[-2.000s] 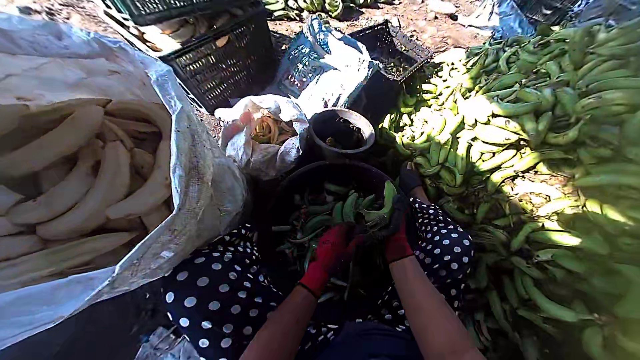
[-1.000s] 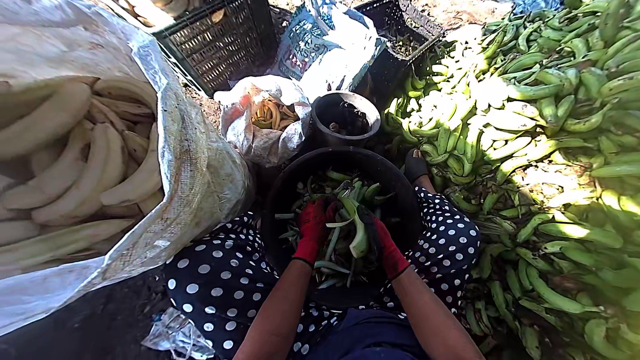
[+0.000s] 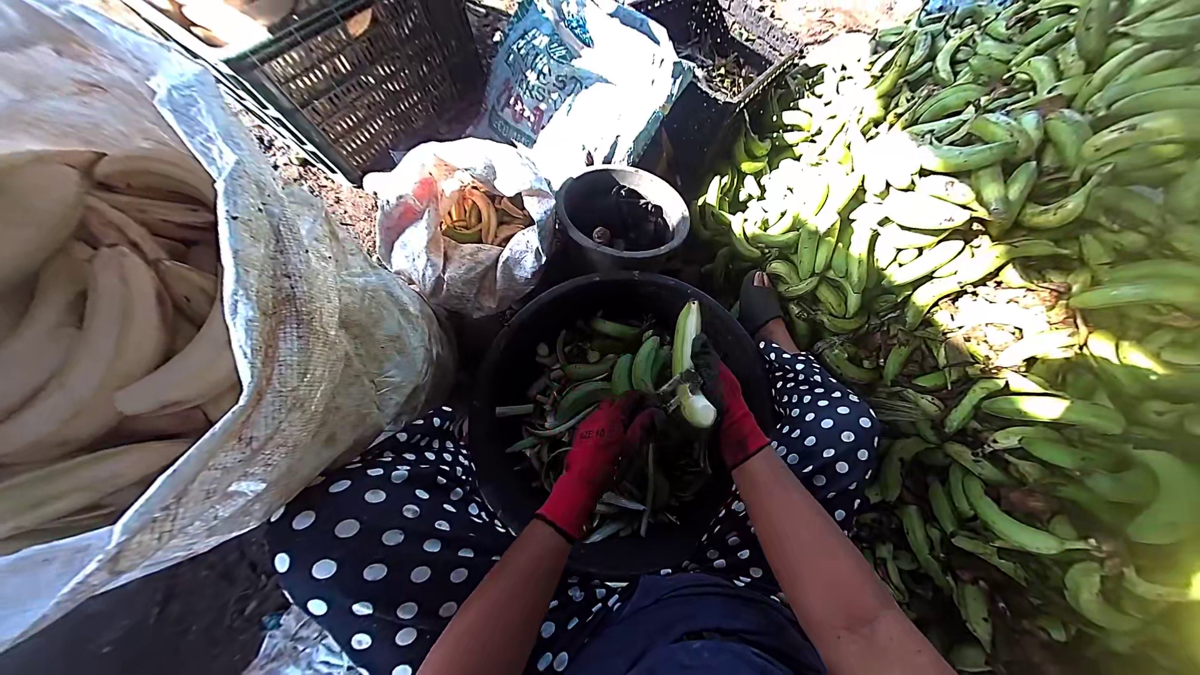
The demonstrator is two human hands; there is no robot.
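Both my hands wear red gloves with dark palms and are over a black tub (image 3: 497, 375) between my knees. My right hand (image 3: 731, 408) is shut on a partly peeled green plantain (image 3: 687, 337), whose pale flesh shows at its lower end. Close to that end is my left hand (image 3: 605, 450), its fingers curled beside green plantains (image 3: 645, 364); whether it grips anything is hidden. Green peel strips (image 3: 572, 422) and plantains lie in the tub.
A woven sack of peeled plantains (image 3: 103, 328) stands at left. Ahead are a white bag (image 3: 450, 272) holding yellowish peeled pieces, a grey bucket (image 3: 572, 220), a plastic crate (image 3: 375, 84) and a printed sack (image 3: 572, 84). Heaped green plantains (image 3: 1041, 403) cover the ground at right; my foot (image 3: 761, 305) is beside them.
The plantain near my right hand hung low over the tub a second ago; it now points upward. My left hand has moved toward the middle of the tub.
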